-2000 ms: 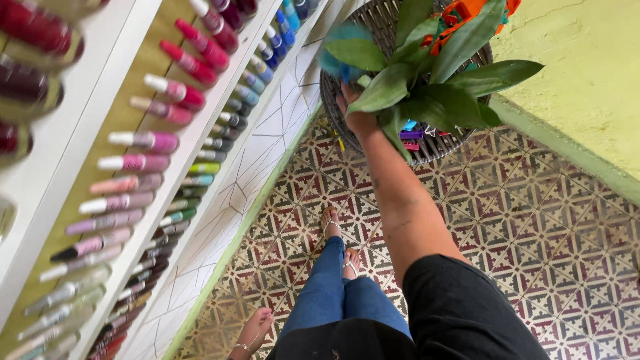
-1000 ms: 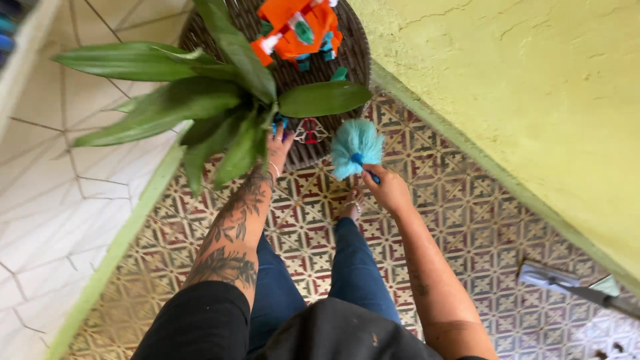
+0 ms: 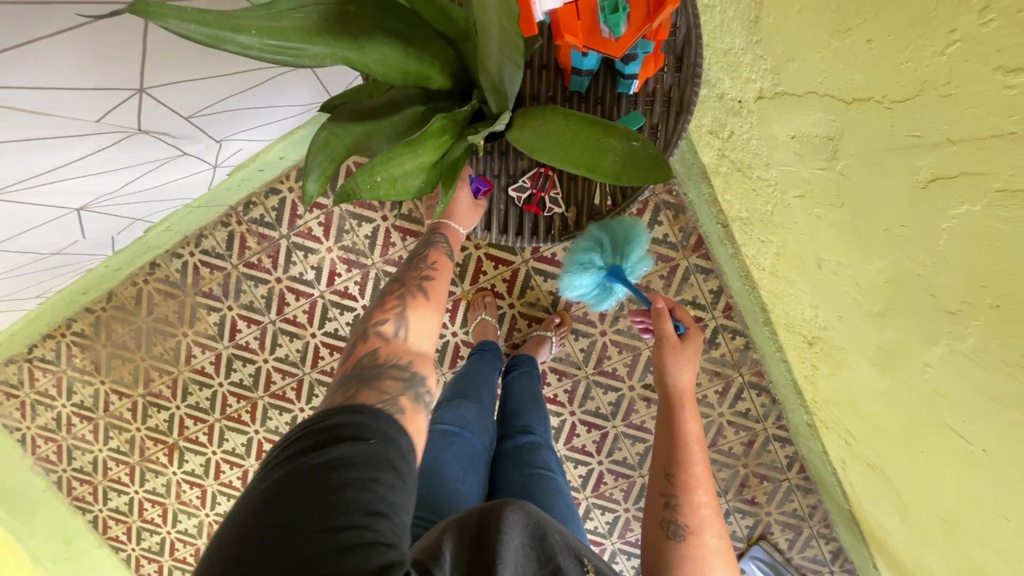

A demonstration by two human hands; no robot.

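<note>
My right hand [image 3: 670,328] grips the blue handle of a fluffy turquoise duster [image 3: 606,262], whose head is just off the rim of a round dark wicker table [image 3: 528,232]. My left hand [image 3: 464,204] is at the table's near left edge under the leaves of a green plant [image 3: 400,144]; a small purple object [image 3: 481,187] shows at its fingers, which are partly hidden. Right of that hand lies a small red, white and black ornament [image 3: 539,192]. An orange and teal folded figure [image 3: 612,40] stands farther back on the table.
A yellow-green plaster wall [image 3: 880,240] runs along the right, and a white wall with dark lines [image 3: 160,120] is at the left. Patterned tiles [image 3: 200,344] cover the floor around my sandalled feet [image 3: 550,336]. Part of a grey-white object [image 3: 764,560] shows at the bottom right.
Two seconds ago one hand held the duster at the table and the other hung low. Since then the duster has come to the near side, in my right hand, and my left hand has reached the table.
</note>
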